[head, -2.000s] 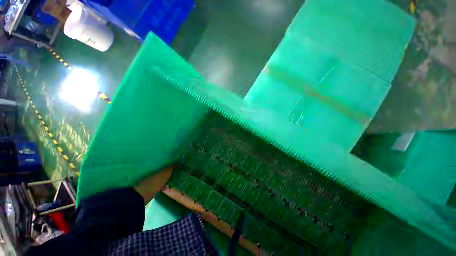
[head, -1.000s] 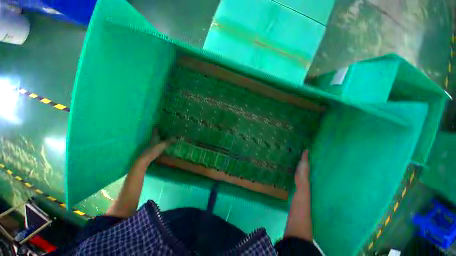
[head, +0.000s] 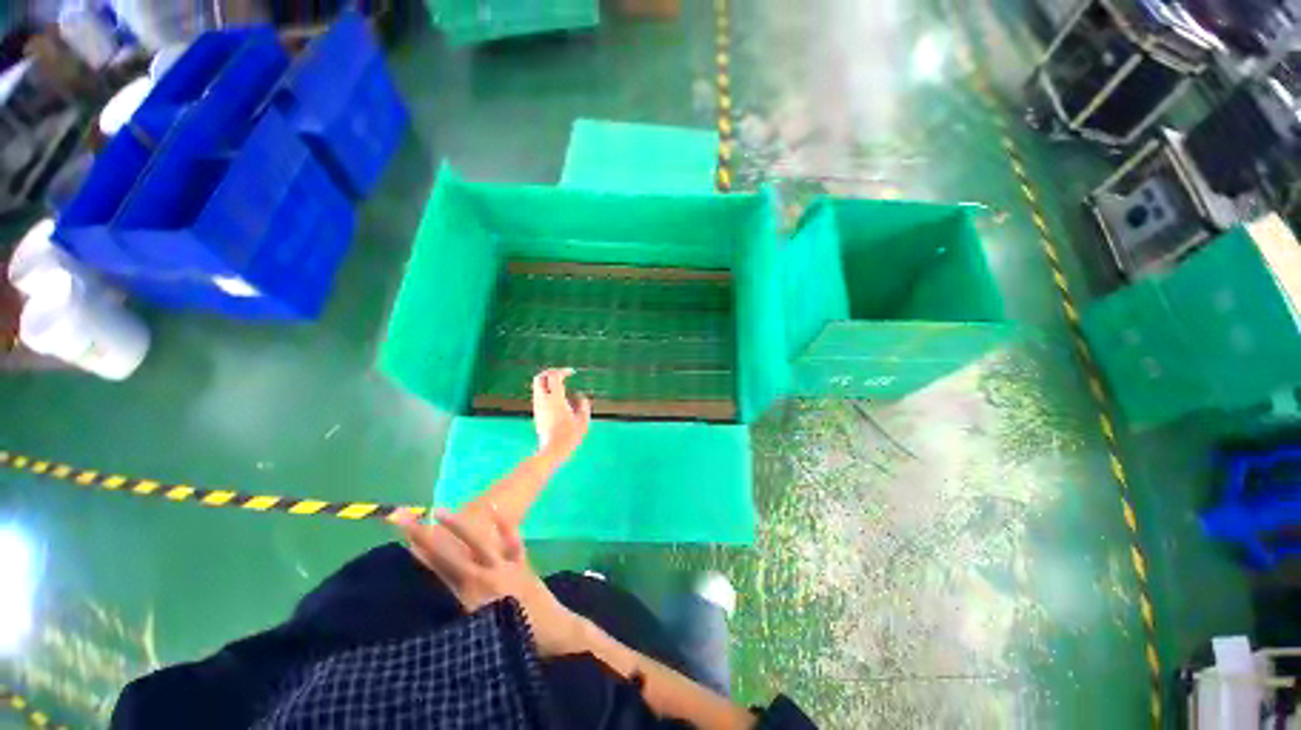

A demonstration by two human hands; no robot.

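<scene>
A large green packing box (head: 597,478) stands on the floor with its flaps open. Inside it lies a layer of green circuit board panels (head: 614,335), with brown cardboard (head: 628,408) showing along the near and far edges. My left hand (head: 561,414) is over the near edge of the box, empty, its fingers partly bent. Whether it touches the box is unclear. My right hand (head: 471,553) is empty and lies across my left forearm near the sleeve, fingers apart.
Another open green box (head: 906,342) stands directly right. Blue crates (head: 236,214) and white buckets (head: 100,335) are at left. A green carton (head: 1199,335) and a blue crate (head: 1263,499) are at right. Yellow-black tape (head: 271,502) crosses the floor.
Both hands have left the panels inside the box. My right hand has crossed over to my left forearm. The view has pulled back and turned, showing the whole box.
</scene>
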